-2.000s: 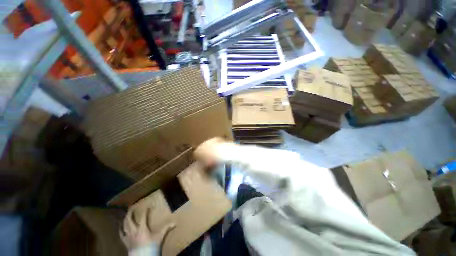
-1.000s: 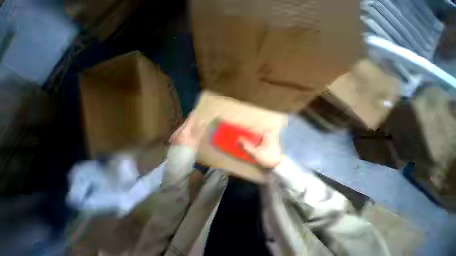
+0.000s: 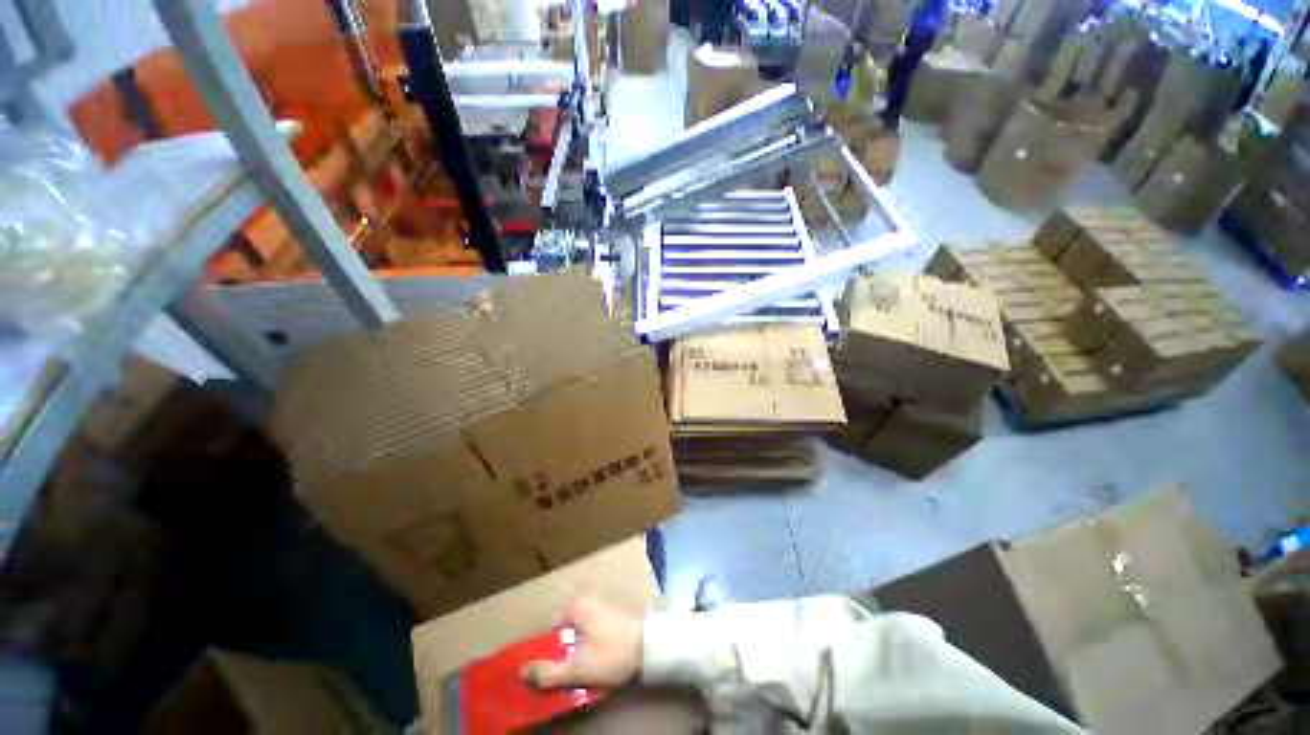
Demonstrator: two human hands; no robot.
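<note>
My right hand is low in the middle, closed around a red tape dispenser. The dispenser lies against a small plain carton, whose lower part is cut off by the frame's bottom edge. My left hand is not in view. Whether tape is on the carton cannot be told.
A bundle of flattened cartons stands just beyond. Flat printed cartons are stacked near a roller conveyor. A large closed carton is at lower right, an open carton at lower left. Palletised cartons and a person are farther back.
The view has swung up from the small carton and left my left hand out. Two seconds ago the carton's flap stood up with both hands on it; the red dispenser is still in my right hand since one second ago.
</note>
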